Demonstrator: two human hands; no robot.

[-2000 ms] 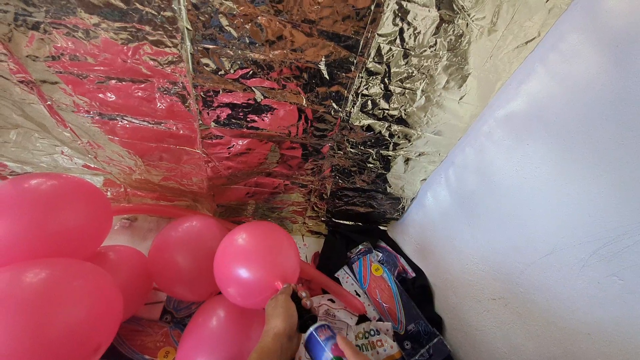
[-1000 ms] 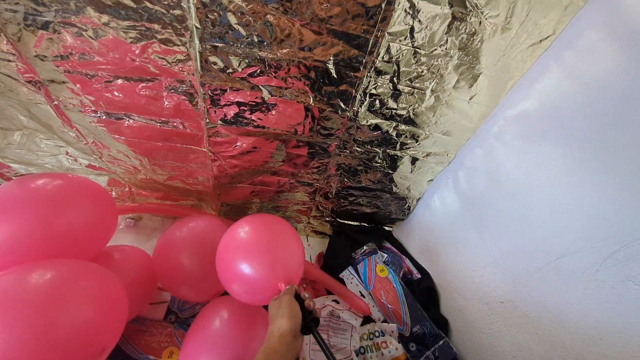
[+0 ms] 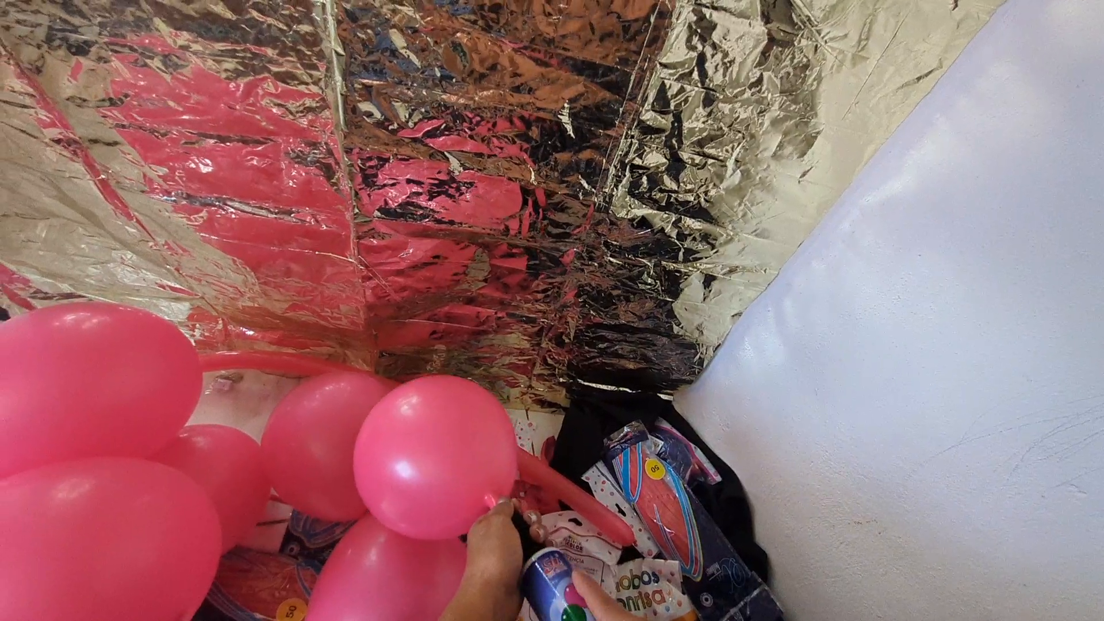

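My left hand (image 3: 492, 561) comes up from the bottom edge and pinches the neck of a round pink balloon (image 3: 435, 457). Beside it on the right, my right hand (image 3: 599, 599) shows only in part at the bottom edge, with its fingers on a blue printed can (image 3: 552, 582). The rest of that hand is out of view. Below the held balloon is another pink balloon (image 3: 388, 573), partly behind my left hand. A long thin pink balloon (image 3: 573, 496) runs behind, out past my left hand to the right.
Several more pink balloons (image 3: 95, 388) crowd the left. Printed balloon packets (image 3: 664, 517) lie on black cloth (image 3: 742, 509) at the lower right. Crumpled metallic foil (image 3: 448, 198) covers the wall behind, and a white wall (image 3: 931, 345) slopes along the right side.
The blue can, in view two seconds ago, was out of sight one second ago and shows again now. A dark, thin object seen by my left hand one second ago is no longer plain.
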